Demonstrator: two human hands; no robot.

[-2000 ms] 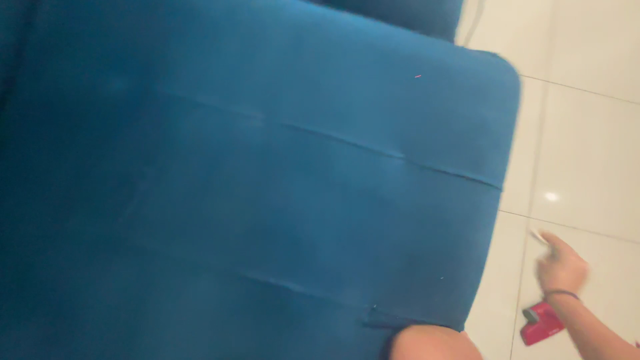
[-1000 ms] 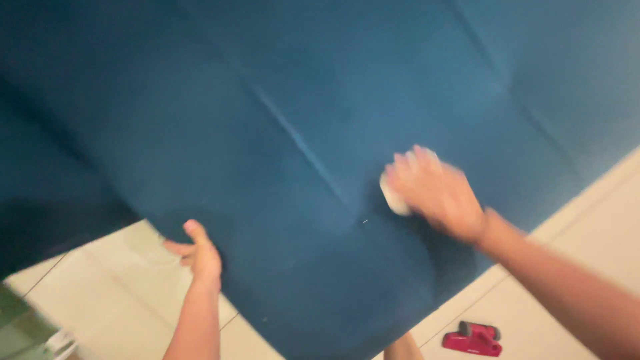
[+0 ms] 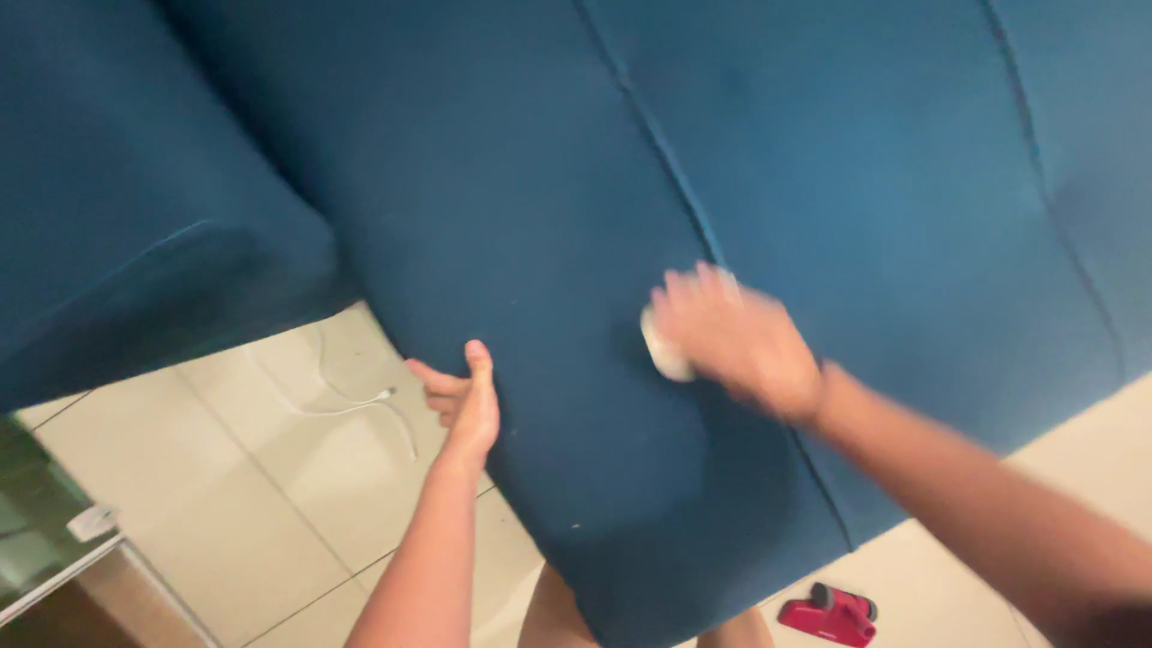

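A blue fabric sofa seat [image 3: 540, 207] with stitched seams fills most of the view. My right hand [image 3: 733, 337], blurred and with a dark band at the wrist, is shut on a whitish rounded object [image 3: 664, 346] pressed against the seat fabric near a seam. Most of that object lies under the palm, so its kind cannot be told. At the seat's left edge, my left hand [image 3: 463, 396] rests with its thumb up and fingers apart, touching the side of the cushion and holding nothing.
A red handheld device [image 3: 830, 616] with dark round ends lies on the tiled floor [image 3: 243, 504] at the lower right. White cables [image 3: 337, 409] lie on the tiles at the left. A glass-topped table [image 3: 54, 589] stands at the lower left, and another blue sofa section [image 3: 135, 225] is at upper left.
The view has swung far across the sofa. My left hand, unseen two seconds ago, is at the seat's edge. My right hand was over the floor then and is on the fabric now.
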